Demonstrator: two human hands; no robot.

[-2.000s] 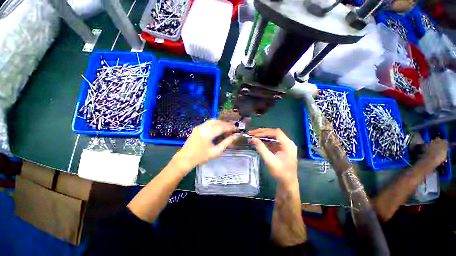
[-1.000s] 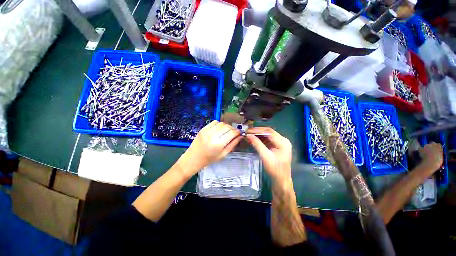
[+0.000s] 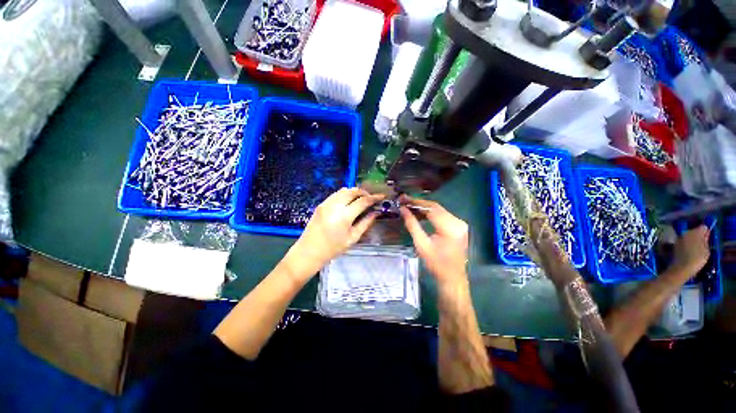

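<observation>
My left hand [image 3: 333,223] and my right hand [image 3: 439,239] meet at the small metal die [image 3: 387,207] under the hand lever press [image 3: 476,89]. The fingers of my right hand pinch a slim silvery rod [image 3: 420,209] that lies roughly level, its inner end at the die. My left fingertips are at the die's left side; whether they hold a small part cannot be told. The clear plastic box [image 3: 369,284] with a few rods lies just below my hands. The wrapped press lever [image 3: 557,270] slants down at the right.
A blue tray of rods [image 3: 190,153] and a blue tray of small dark rings [image 3: 300,165] lie left of the press. Two blue trays [image 3: 539,202] [image 3: 617,218] with silvery parts lie right. Another person's hand [image 3: 692,252] is at far right. Cartons [image 3: 73,327] stand lower left.
Both hands have moved slightly up and in to the die. The rod in my right fingers has moved closer to it. Since the oldest frame, the view has shifted a little.
</observation>
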